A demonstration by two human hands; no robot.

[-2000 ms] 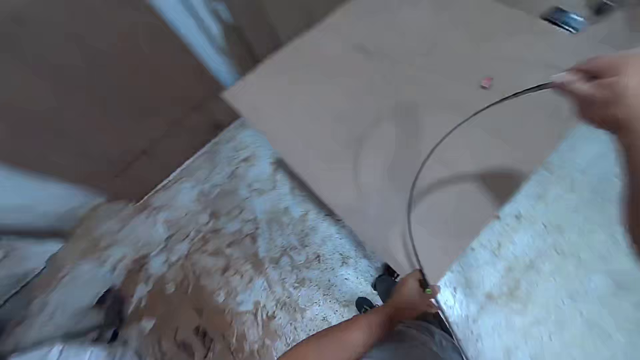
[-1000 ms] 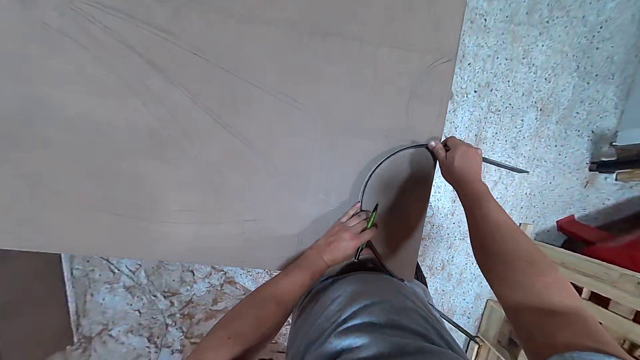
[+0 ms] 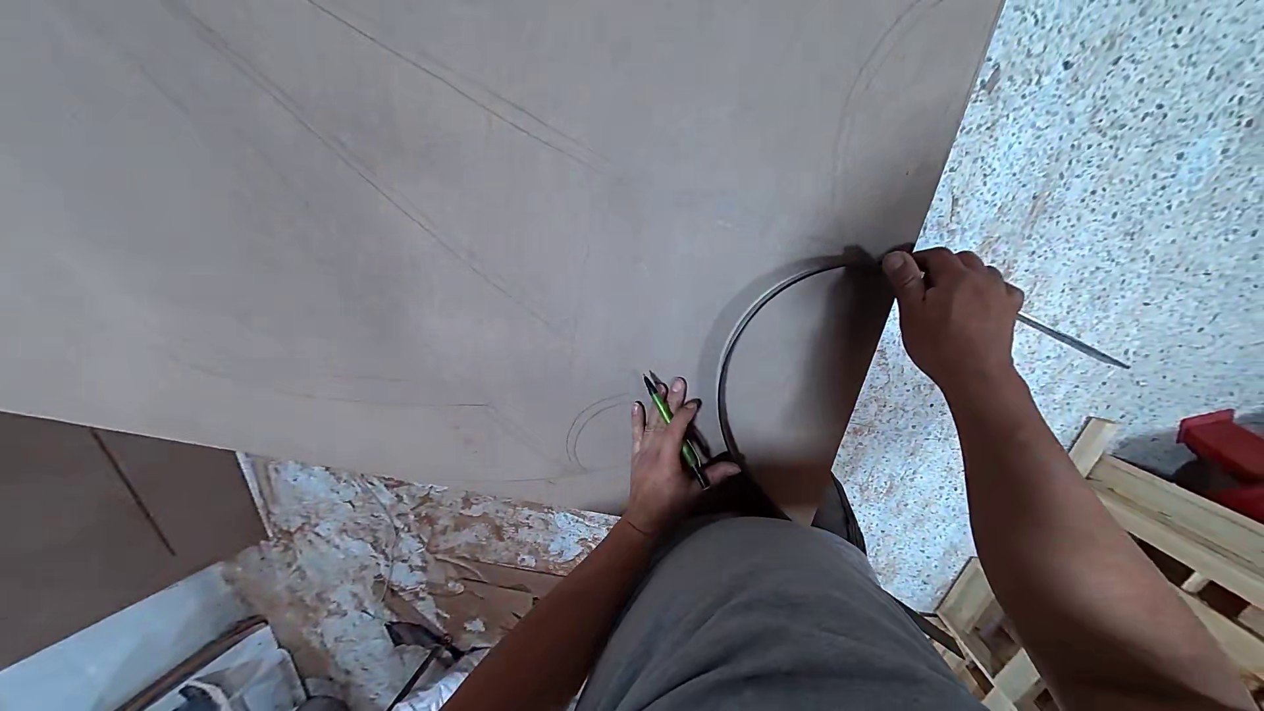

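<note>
A thin flexible dark strip point(image 3: 732, 341) stands bent in an arc over the corner of a large brown board point(image 3: 444, 326) that bears pencil lines. My right hand point(image 3: 953, 306) grips the strip at the board's right edge, and the strip's free end sticks out past it over the floor. Near the board's lower edge, my left hand point(image 3: 671, 444) lies with its fingers on the surface, a green mechanical pencil point(image 3: 664, 407) held between them. Its thumb is at the strip's lower part. A small drawn curve is just left of this hand.
Speckled floor point(image 3: 1106, 178) lies to the right, with wooden pallet-like frames point(image 3: 1175, 523) and a red object point(image 3: 1224, 444) at the lower right. Scraps and debris point(image 3: 395, 533) cover the floor at the lower left, beside another brown panel point(image 3: 99, 523).
Held up in a wide arc two seconds ago, the strip is now bent tighter at the board's corner. Since one second ago, my left hand's fingers have opened out on the board. The view has shifted strongly.
</note>
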